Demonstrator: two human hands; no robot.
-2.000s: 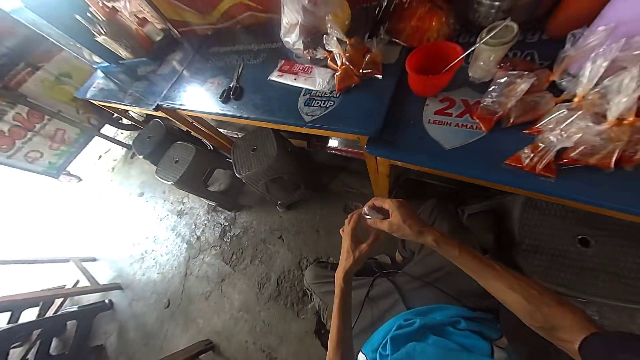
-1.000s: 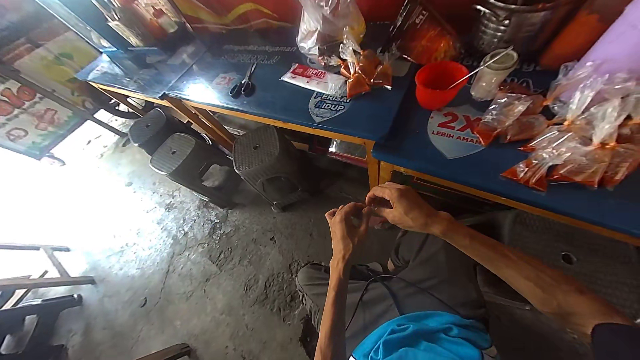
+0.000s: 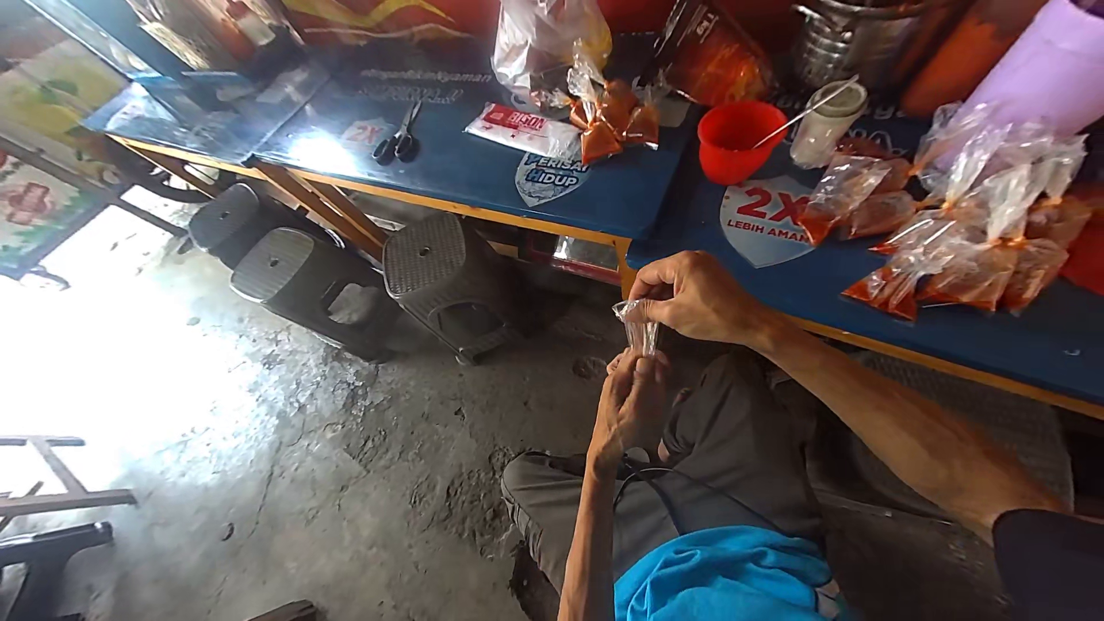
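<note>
Above my lap, a small clear plastic bag (image 3: 640, 332) is stretched upright between both hands. Its lower part is pinched in my left hand (image 3: 631, 397), and the fingers of my right hand (image 3: 697, 297) grip its upper rim. On the blue table beyond stands a red plastic cup (image 3: 736, 151) with a thin stick leaning from it to a clear jar (image 3: 826, 129) of pale contents. Tied bags of red-orange sauce (image 3: 975, 259) lie in a heap at the right. More tied sauce bags (image 3: 608, 121) sit beside a red-and-white plastic packet (image 3: 524, 129), with black-handled scissors (image 3: 397, 147) farther left.
The blue table's wooden edge (image 3: 517, 226) runs just beyond my hands. Dark plastic stools (image 3: 427, 254) stand below it at the left. A metal pot (image 3: 849, 43), a white plastic bag (image 3: 552, 47) and a purple container (image 3: 1035, 65) are at the back. Wooden furniture (image 3: 60, 500) is at lower left.
My hands were close together at the fingertips; now my right hand is above my left, with the clear bag showing between them.
</note>
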